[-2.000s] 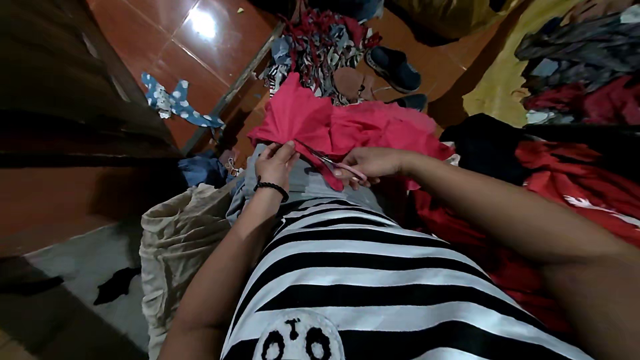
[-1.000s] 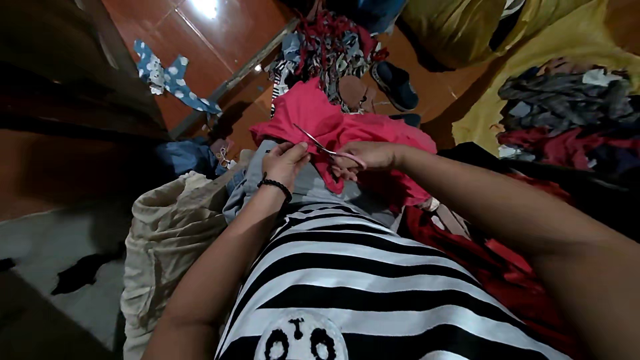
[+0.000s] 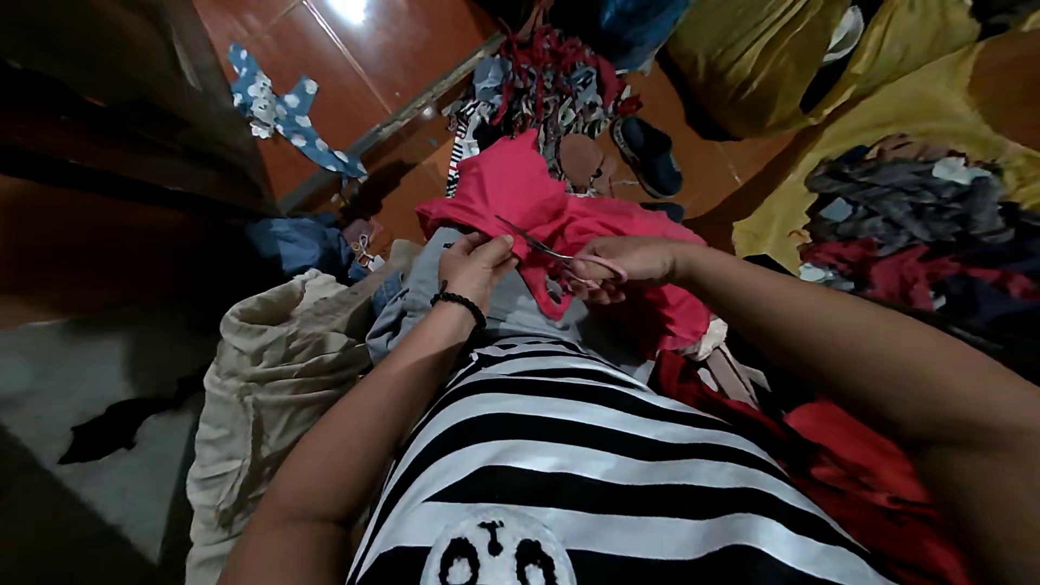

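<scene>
Bright pink fabric [image 3: 512, 183] lies over my lap, on top of grey cloth [image 3: 508, 305]. My left hand [image 3: 479, 264], with a dark beaded bracelet at the wrist, pinches an edge of the pink fabric between thumb and fingers. Scissors [image 3: 540, 246] with pink handles are in my right hand [image 3: 621, 268], their blades pointing up and left across the fabric just beside my left fingertips. The blades look parted. A narrow pink strip hangs in a loop below them, between my two hands.
Beyond my lap lie a heap of cloth strips [image 3: 548, 81] and a dark shoe [image 3: 647, 156]. Grey and red scraps [image 3: 910, 203] rest on yellow cloth [image 3: 780, 215] at the right. Beige cloth [image 3: 252, 390] is at my left; a blue dotted cloth piece [image 3: 296, 122] lies on the tiles.
The scissor blades, low against the pink fabric two seconds ago, were lifted and pointed more upward one second ago and still are. My left hand keeps its hold on the fabric.
</scene>
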